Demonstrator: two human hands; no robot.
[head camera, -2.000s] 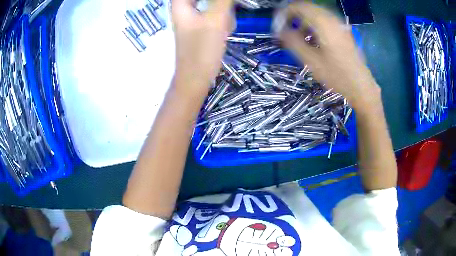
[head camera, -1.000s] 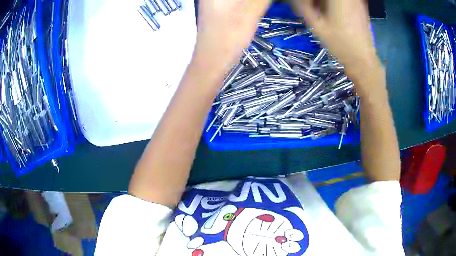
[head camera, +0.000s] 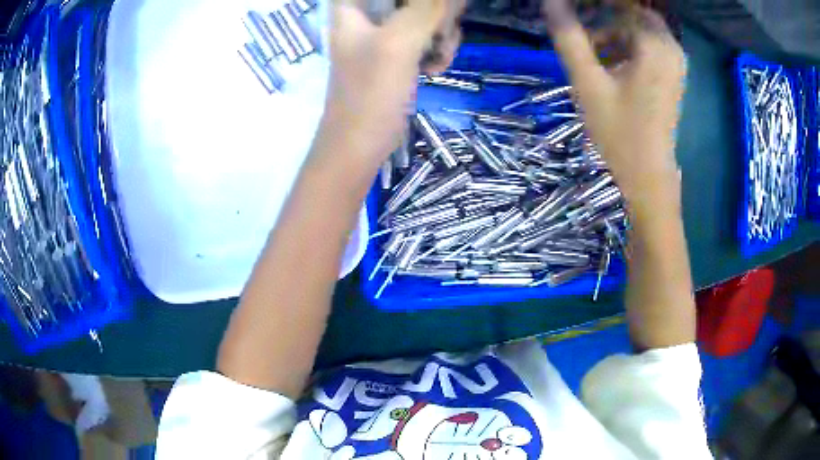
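A blue bin (head camera: 503, 299) in front of me holds a heap of silver metal shafts (head camera: 512, 193) with thin ends. To its left, a white tray (head camera: 211, 180) holds a small row of similar shafts (head camera: 280, 34) near its top. My left hand (head camera: 391, 54) is above the gap between tray and bin, fingers curled, partly cut off by the top edge. My right hand (head camera: 620, 85) is over the bin's upper right, fingers bent beside blurred dark items at the top edge. Whether either hand holds a shaft cannot be told.
Blue bins full of thin metal pieces stand at the left (head camera: 67, 334) and at the far right (head camera: 746, 243). The bench top (head camera: 710, 180) is dark green. A grey surface (head camera: 773, 27) is at the top right corner. A red object (head camera: 737, 314) is beyond the bench edge.
The hands are farther apart than one second ago, and more of the right hand shows. The view has shifted, so the trays sit lower in the picture.
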